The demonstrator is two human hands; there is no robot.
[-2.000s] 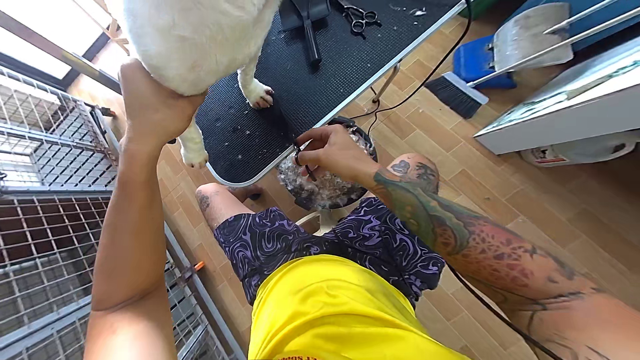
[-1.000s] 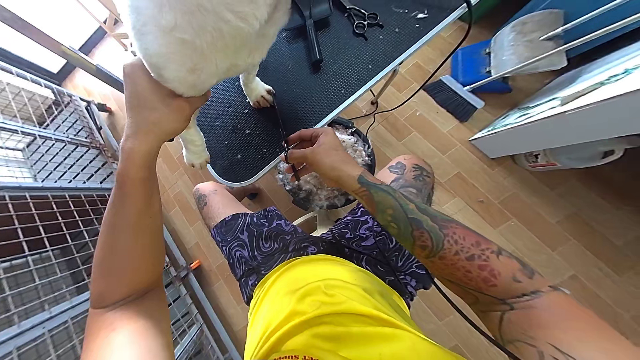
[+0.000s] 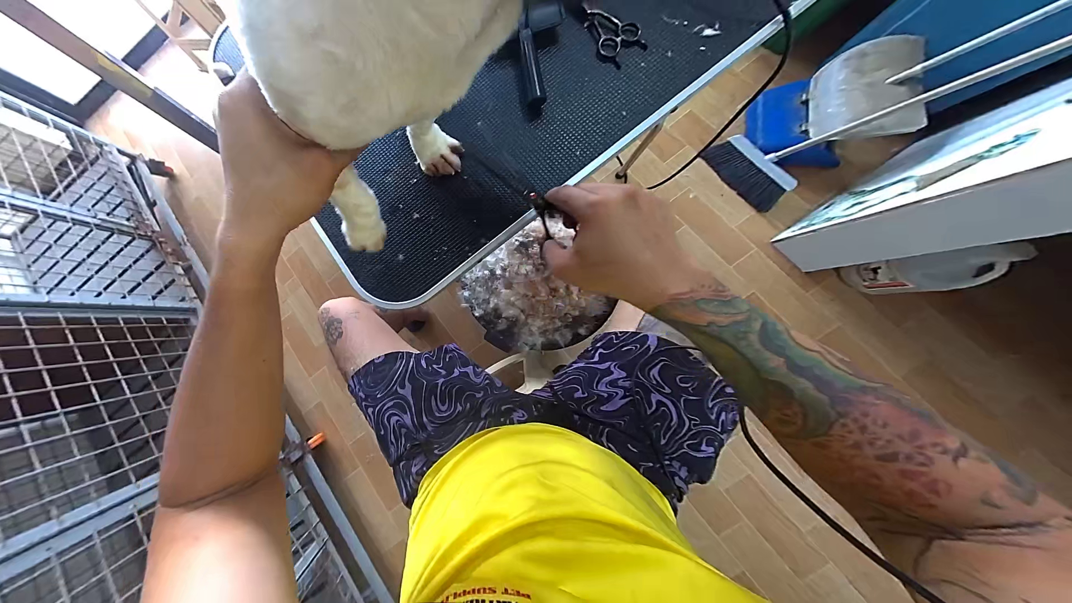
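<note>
A white-furred animal, likely a dog (image 3: 377, 59), stands on a black ribbed grooming table (image 3: 435, 243), its head out of view. My left hand (image 3: 272, 159) grips the animal's body at the upper left; the fingers are partly hidden by fur. Two paws show, one with dark claws on the mat (image 3: 440, 155), the other near the table's edge (image 3: 362, 222). Past the table's edge, my right hand (image 3: 603, 234) holds dark scissors (image 3: 540, 205) by the finger loops, blades directed toward the paw. Under that hand stands a round container of cut fur (image 3: 540, 293).
Thinning or grooming scissors (image 3: 613, 35) and a black-handled brush (image 3: 532, 71) lie on the table. A cord (image 3: 745, 109) hangs past its edge. Wire cages (image 3: 75, 377) stand at left. On the floor at right are a broom (image 3: 748, 172), a blue dustpan (image 3: 775, 121) and a white box (image 3: 930, 184).
My right hand and the scissors have shifted slightly beside the table's edge, away from my lap. My left hand keeps its grip on the animal.
</note>
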